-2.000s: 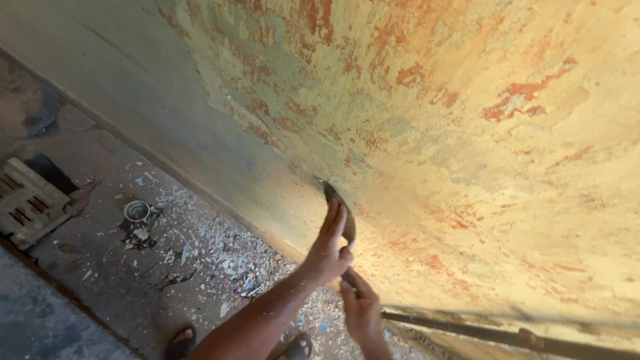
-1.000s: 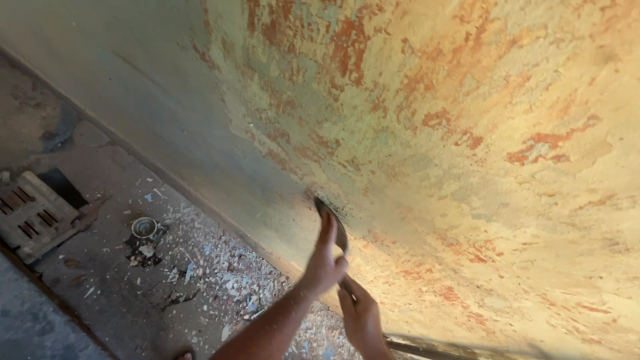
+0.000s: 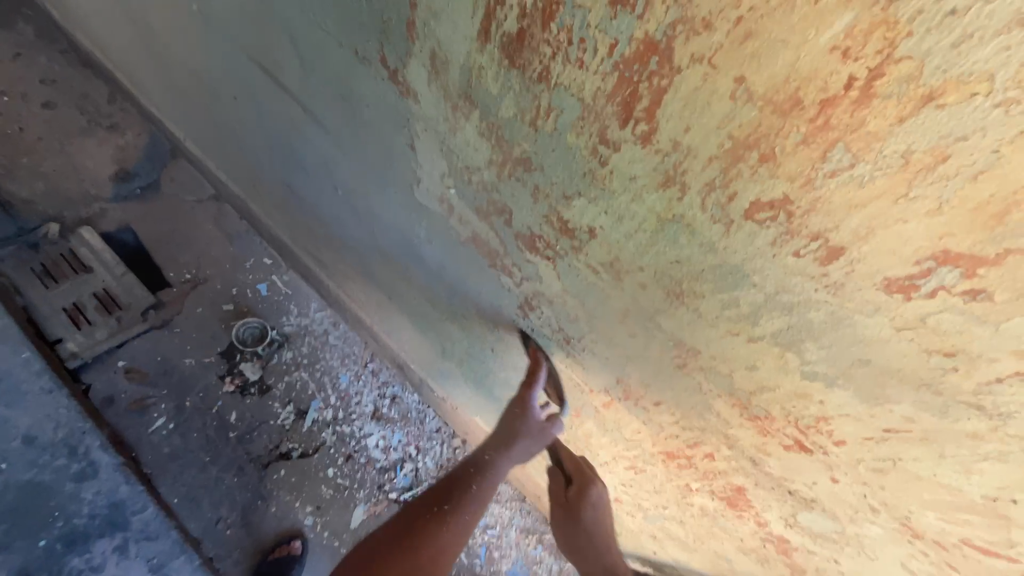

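Note:
A dark curved blade tool [image 3: 552, 376], sickle-like, has its tip against the wall [image 3: 688, 320], where yellow and grey-green paint is worn to reddish patches. My left hand [image 3: 528, 420] is on the tool's curved part, with a finger stretched along the blade. Below it my right hand [image 3: 578, 492] is closed around the tool's handle. The exact shape of the handle is hidden by the fingers.
Paint flakes [image 3: 400, 432] lie over the floor along the wall's base. A small round cup-like container [image 3: 252, 336] stands on the floor, and a slotted pale plastic piece [image 3: 80, 296] lies farther left. A sandalled foot [image 3: 284, 556] shows at the bottom edge.
Both hands keep their hold on the tool while its tip shifts slightly along the wall. The view has shifted somewhat.

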